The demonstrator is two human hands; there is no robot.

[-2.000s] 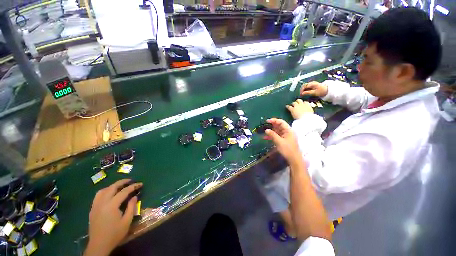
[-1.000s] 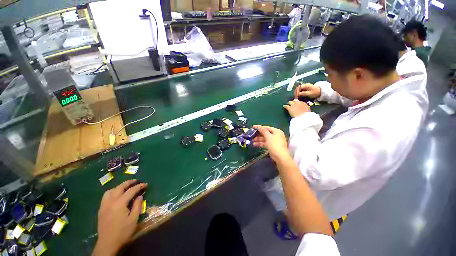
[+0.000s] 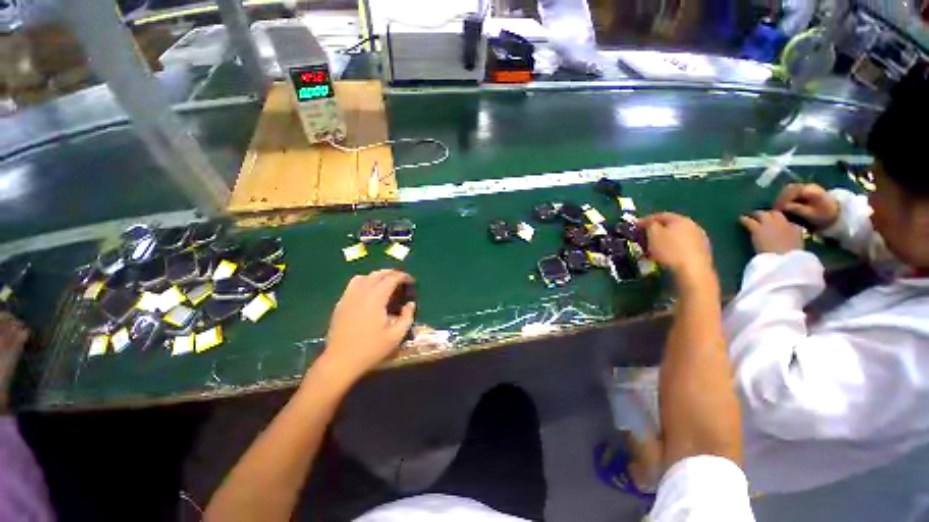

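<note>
My left hand [image 3: 369, 318] is at the near belt edge, fingers curled around a dark watch unit [image 3: 399, 296] that shows between thumb and fingers. My right hand [image 3: 674, 245] reaches to the right edge of a pile of watch units [image 3: 591, 243] with pale battery tabs; its fingertips touch or nearly touch a unit, and whether it grips one is unclear. Two units [image 3: 386, 232] with yellow-edged batteries [image 3: 354, 252] lie side by side beyond my left hand. A larger pile of units [image 3: 181, 275] lies at the left.
A power supply [image 3: 314, 97] with lit digits stands on a wooden board [image 3: 280, 153], its white lead [image 3: 407, 143] curving onto the belt. Shiny film [image 3: 540, 316] lies along the near edge. A person in a white smock [image 3: 815, 326] works at the right; another person's hand [image 3: 10, 347] shows far left.
The view has swung left, bringing in the whole left pile. My right hand, which held a unit by the pile a second ago, is now lower over the pile's right side.
</note>
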